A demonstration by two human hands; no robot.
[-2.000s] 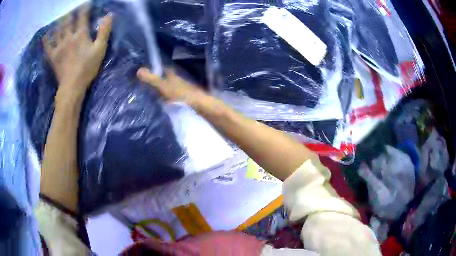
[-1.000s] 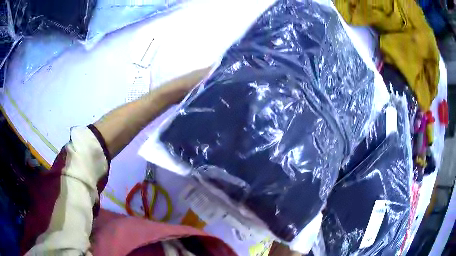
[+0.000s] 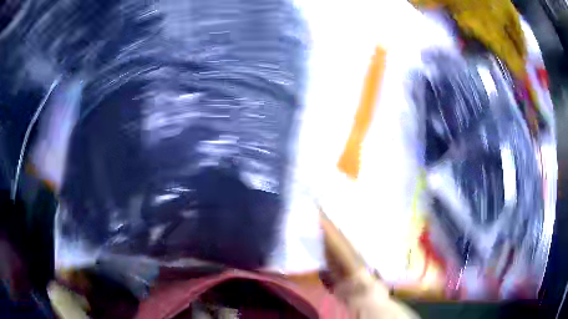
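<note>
A dark garment in a clear polybag (image 3: pixel 187 156) fills the left and centre of the blurred head view, with pale bag edges at its right side and bottom. My right hand (image 3: pixel 334 233) is a narrow blurred shape beside the bag's lower right edge; its fingers and any grip cannot be made out. My left sleeve shows at the bottom left, but my left hand is not visible.
More dark bagged garments (image 3: pixel 461 124) lie at the right with white tags. An orange tape strip (image 3: pixel 364 115) crosses the white table top (image 3: pixel 330 81). Mustard cloth (image 3: pixel 492 31) lies at the far right back. A blurred red and yellow item (image 3: pixel 428 246) is at the lower right.
The large bagged garment has moved from centre-right to the left in view and now lies squarer to me. My left forearm has dropped out of view except for the sleeve; my right forearm now shows.
</note>
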